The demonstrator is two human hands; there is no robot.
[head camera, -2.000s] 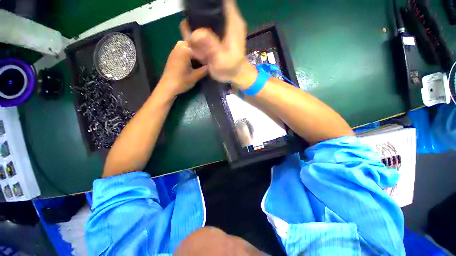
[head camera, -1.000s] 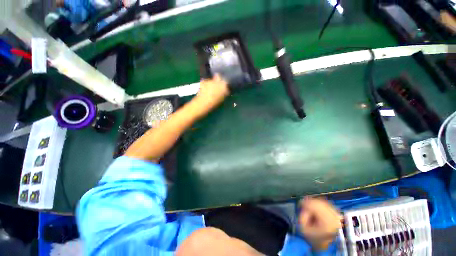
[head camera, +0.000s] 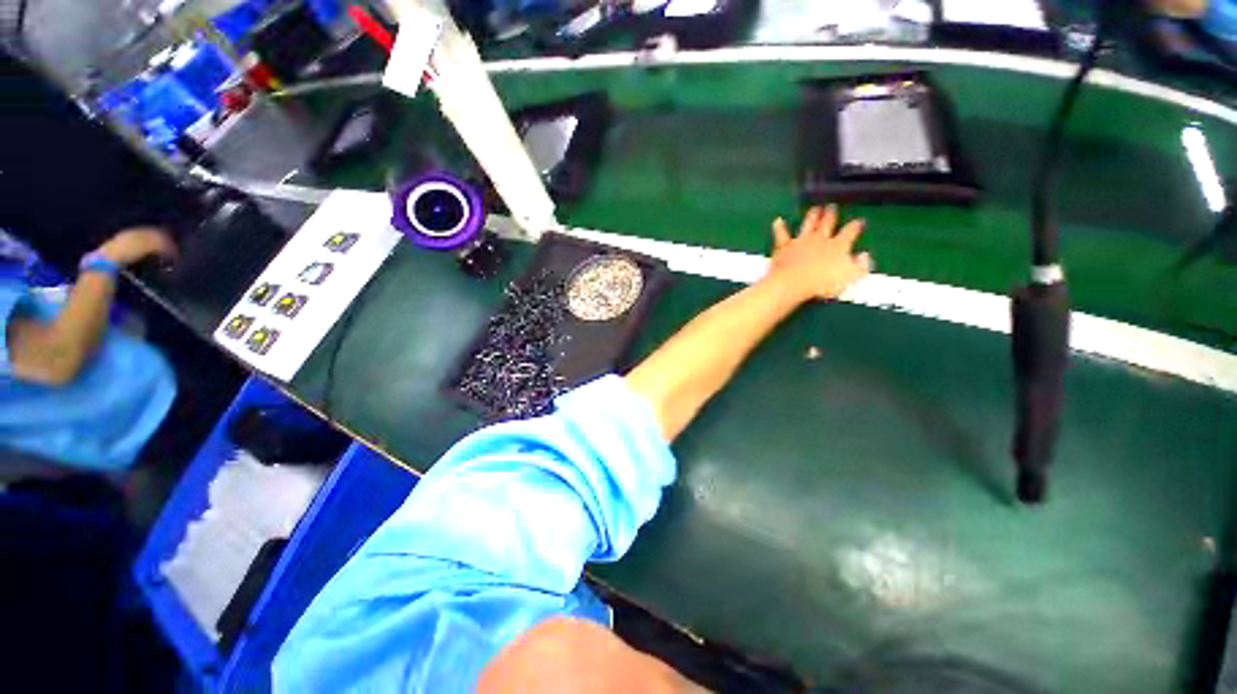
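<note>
My left hand (head camera: 818, 255) is stretched forward over the white rail, fingers spread and empty. Its fingertips are just short of a black-framed tablet assembly (head camera: 885, 132), which lies on the green strip beyond the rail; a small gap shows between them. My right hand is not in view. The black electric screwdriver (head camera: 1042, 386) hangs upright from its cord on the right, bit end down.
A black parts tray (head camera: 608, 346) holds a round dish of screws (head camera: 604, 288) and dark small components (head camera: 516, 355). A purple-ringed round device (head camera: 438, 209) and white sheet (head camera: 301, 288) stand left. Another framed unit (head camera: 556, 143) lies beyond the rail. Another person's arm (head camera: 68, 319) shows far left.
My left hand has let go of the framed tablet and opened. The view has swung left. My right hand has gone out of view.
</note>
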